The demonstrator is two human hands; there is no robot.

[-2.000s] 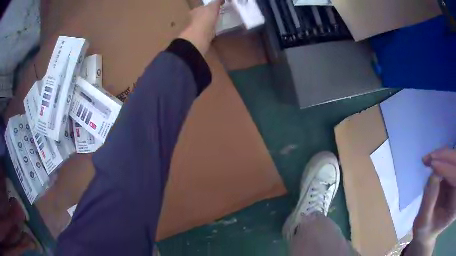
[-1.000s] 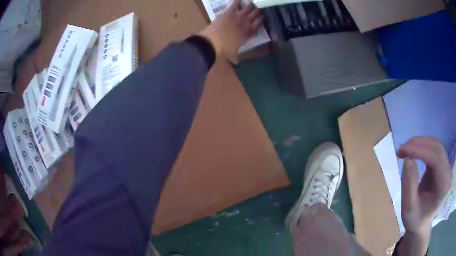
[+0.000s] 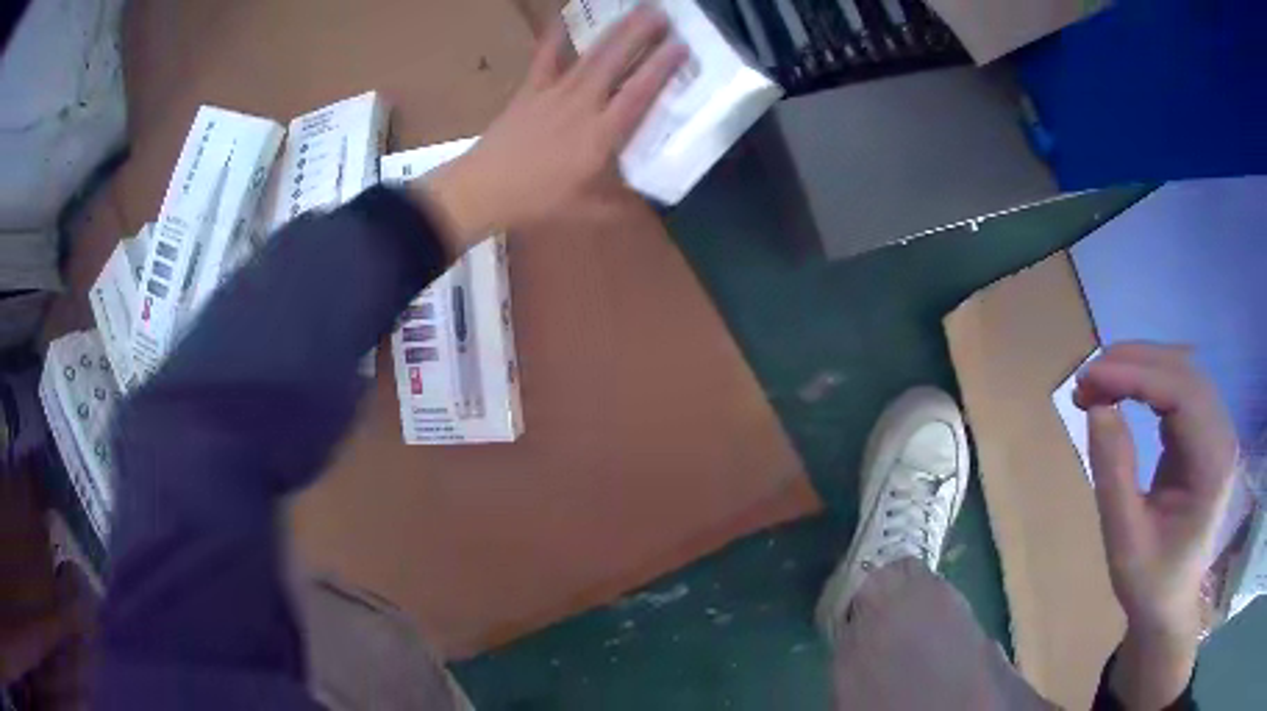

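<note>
My left hand (image 3: 591, 118) reaches across to the top centre, slightly blurred. Its fingers lie over a white retail box (image 3: 702, 104) beside the rollers; whether they grip it cannot be told. Another white box (image 3: 466, 347) lies face up on the brown cardboard (image 3: 625, 486), its upper part hidden by my wrist. More white boxes (image 3: 209, 208) lean in an overlapping row at the left, partly behind my sleeve. My right hand (image 3: 1160, 465) is at the right, thumb and fingers curled apart, holding nothing.
Black rollers (image 3: 848, 35) in a grey metal frame (image 3: 917, 174) stand at the upper right, beside a blue panel (image 3: 1153, 104). A brown board (image 3: 1021, 417) and a lavender sheet (image 3: 1181, 264) lie at the right. My white shoe (image 3: 910, 472) is on the green floor.
A box now lies separately on the cardboard, right of the leaning row. My left forearm has shifted left, and the box under my fingers shows more fully. My right hand has moved slightly left and up.
</note>
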